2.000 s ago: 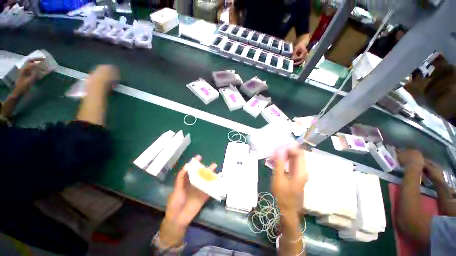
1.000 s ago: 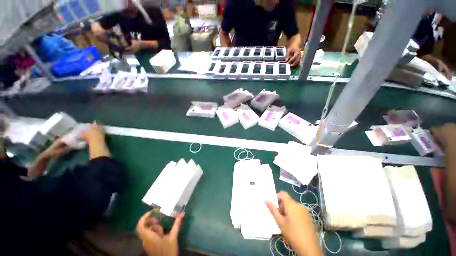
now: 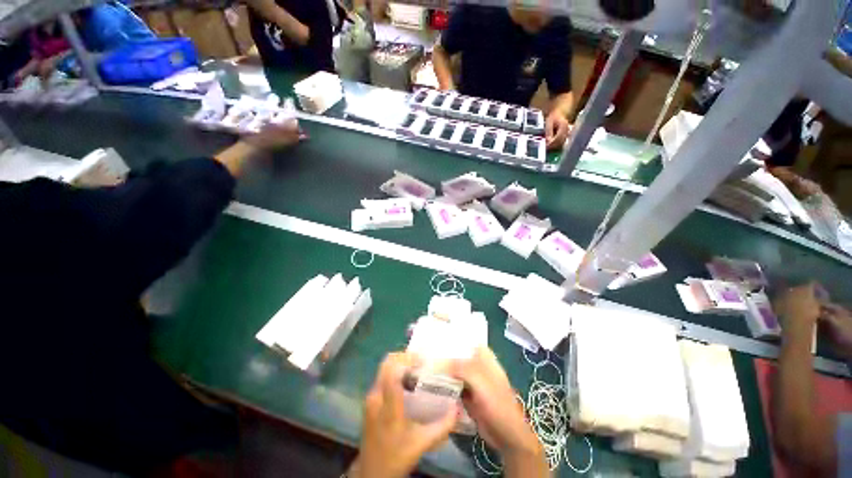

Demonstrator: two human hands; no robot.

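A small white carton (image 3: 434, 390) with a dark-printed end is held between my two hands, low in the middle of the view. My left hand (image 3: 397, 415) grips it from the left and my right hand (image 3: 493, 397) from the right. A pile of white blanks (image 3: 450, 329) lies just beyond and under my hands, partly hidden by them. Finished white packs (image 3: 316, 320) stand in a zigzag row to the left of my hands.
Rubber bands (image 3: 546, 411) lie tangled at my right. Large white stacks (image 3: 628, 369) and loose leaflets (image 3: 539, 313) lie right. Purple-printed cartons (image 3: 484, 222) lie beyond the metal strip (image 3: 355, 240). A slanting post (image 3: 691, 159) rises at right. A dark-sleeved worker (image 3: 103, 271) reaches across at left.
My left hand has left the white packs and now holds a carton with my right hand over the blanks. The neighbour's arm has reached farther across the belt. The view has shifted.
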